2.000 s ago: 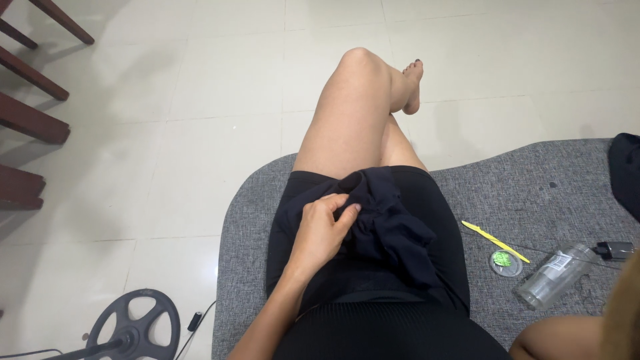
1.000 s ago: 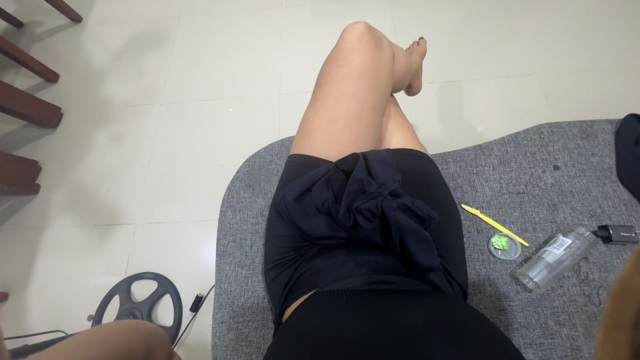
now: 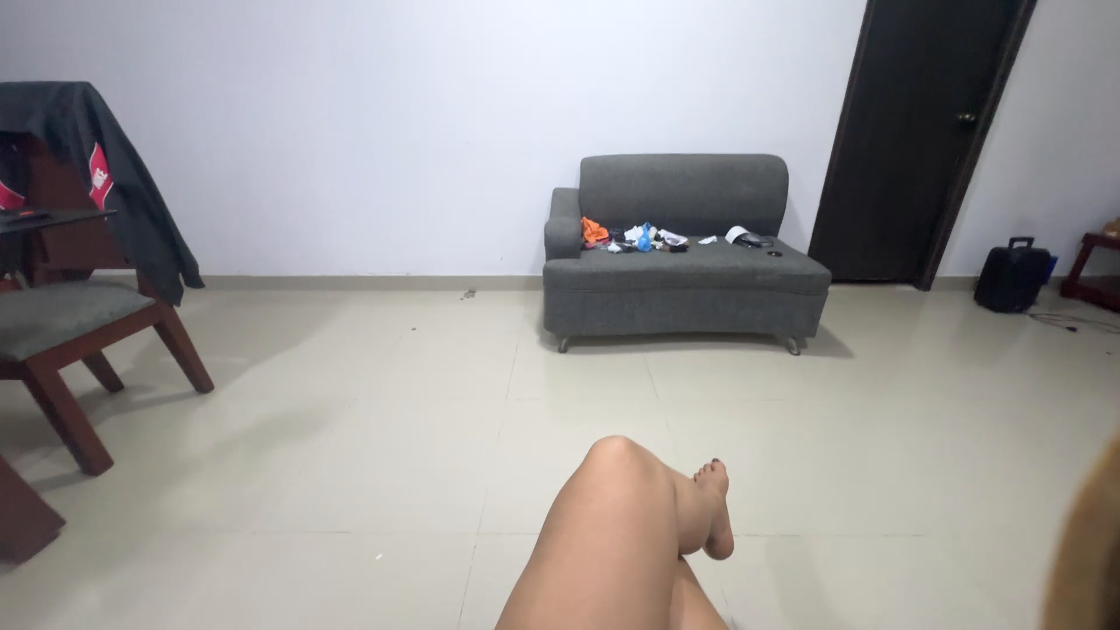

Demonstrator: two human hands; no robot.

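Neither my left hand nor my right hand is in the head view now, so what they hold or touch is hidden. My crossed bare legs point(image 3: 612, 542) reach up from the bottom edge, one knee bent over the other. A bare foot point(image 3: 719, 512) shows to the right of the knee. The dark cloth on my lap and the things on the seat beside me lie outside this view.
A grey sofa point(image 3: 687, 297) with an orange cloth point(image 3: 593, 230) and several small items stands against the wall. At left is a wooden chair point(image 3: 184, 350) with a dark jacket point(image 3: 131, 184). Right are a dark door point(image 3: 910, 149) and a black suitcase point(image 3: 1012, 278).
The view has swung up from my lap to the room. The hand that lay on the dark cloth two seconds ago was off it one second ago.
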